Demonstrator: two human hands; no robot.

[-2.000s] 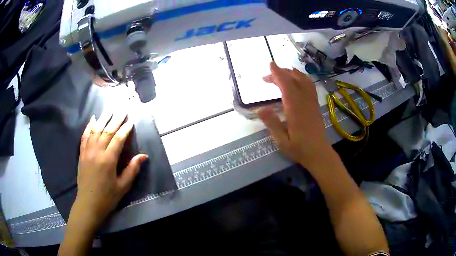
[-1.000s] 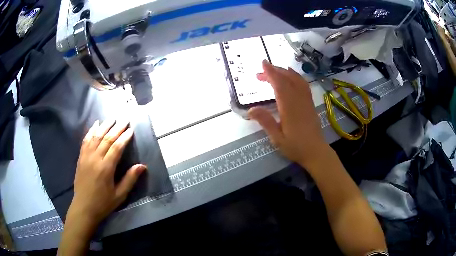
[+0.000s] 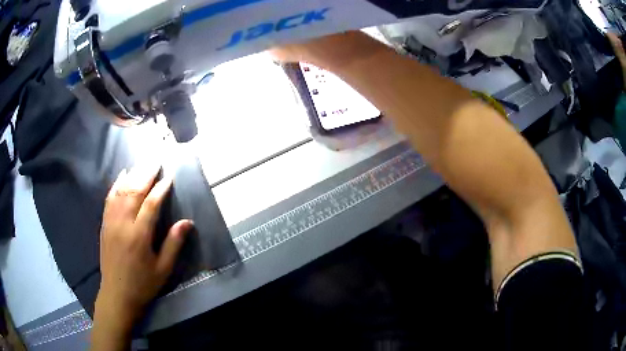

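My left hand [image 3: 137,233] lies flat on the dark garment panel [image 3: 65,206], fingers spread, with a straight dark strip [image 3: 202,212] at the panel's right side. The presser foot area is lost in bright glare. The smartphone [image 3: 336,106] lies on the machine bed right of the needle, screen lit. My right forearm crosses over the phone. My right hand [image 3: 309,51] reaches behind the machine arm, over the phone's top end; its fingers are mostly hidden.
The white sewing machine head [image 3: 274,31] spans the top. A printed ruler [image 3: 329,206] runs along the front table edge. Yellow scissor handles [image 3: 489,101] show partly behind my forearm. Pale scraps [image 3: 504,34] lie at upper right, dark cloth [image 3: 594,219] at lower right. Part of a person shows at the right rim.
My right hand has moved up and left from the phone's lower right to behind the machine arm. The forearm now covers most of the scissors. My left hand stays on the cloth.
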